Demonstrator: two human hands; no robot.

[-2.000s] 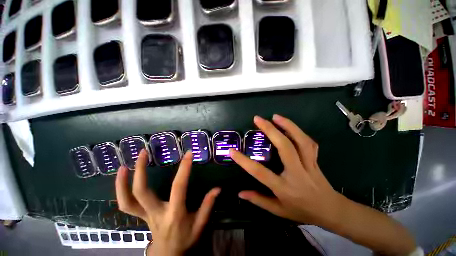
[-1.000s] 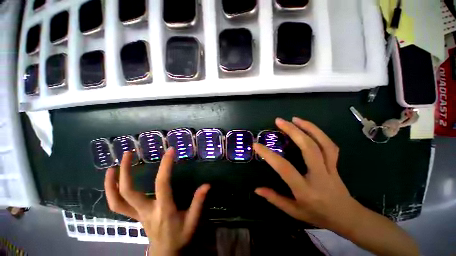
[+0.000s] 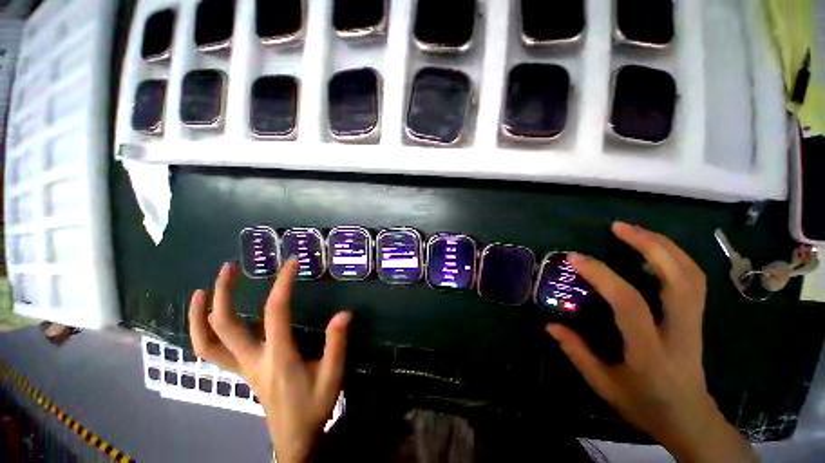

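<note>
A row of several strapless smartwatches [image 3: 399, 255] lies on the dark green mat. Most screens are lit with menu text. The second watch from the right [image 3: 506, 273] has a dark screen. My left hand [image 3: 276, 362] has its fingers spread, with a fingertip at the second watch from the left [image 3: 303, 253]. My right hand [image 3: 647, 339] has its fingers apart, with the index fingertip over the rightmost watch [image 3: 563, 284], which shows coloured marks. Neither hand grips anything.
A white foam tray [image 3: 507, 167] holding dark watches is behind the row. An empty foam tray [image 3: 59, 181] stands at left. A white scrap [image 3: 152, 201] hangs at the tray's corner. Keys [image 3: 764, 276] and a partly cut-off phone [image 3: 811, 185] lie at right. Lower watch trays [image 3: 203, 384] show below the bench.
The view has shifted, so the bench scene sits further right. My left hand is at the left end of the row. The second watch from the right has gone dark; two middle screens show bright bars.
</note>
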